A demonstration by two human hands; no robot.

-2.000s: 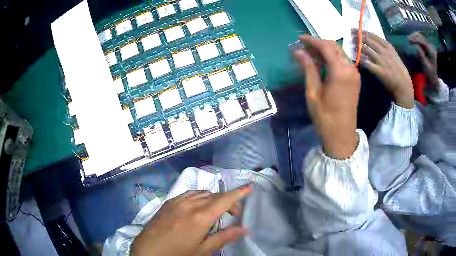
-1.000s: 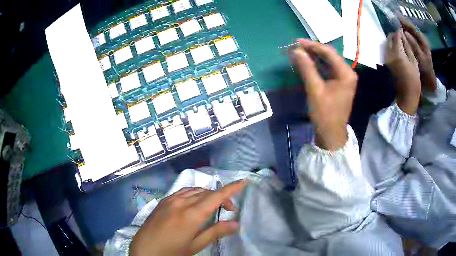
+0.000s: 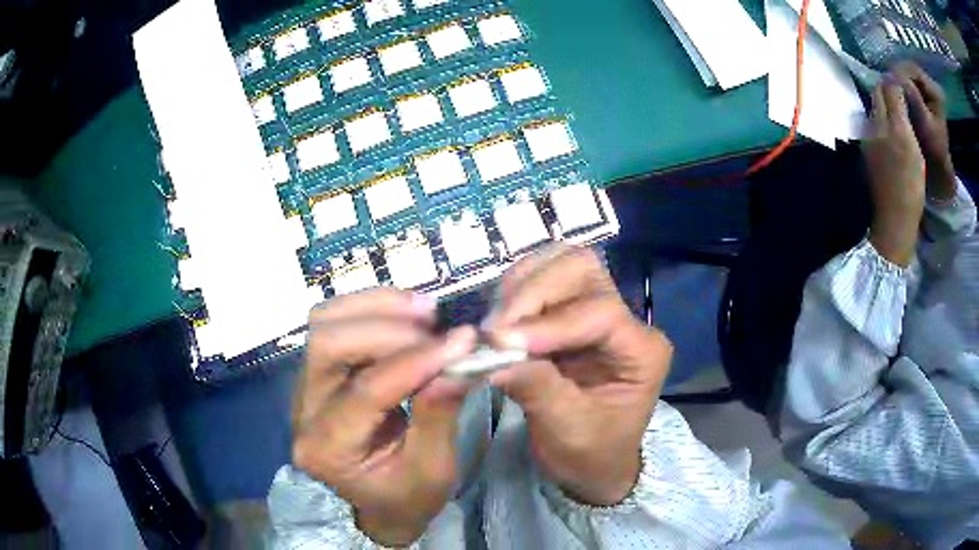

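A small whitish flat piece is held between the fingertips of both my hands, in front of the tray's front edge. It is blurred, and the fingers hide most of it. My left hand grips its left end, and my right hand grips its right end. The clear tray lies beyond my hands, with rows of square silver-white units that have yellow edges. My hands overlap the view of its front edge.
A long white sheet lies over the tray's left part. White strips and an orange cable are at upper right. Another person's hands and pale sleeves are at right. A grey-beige instrument stands at the left edge.
My right hand has come down and left from above the mat to meet my left hand, which has risen. Both now grip the small piece. The other person's hands remain together at right.
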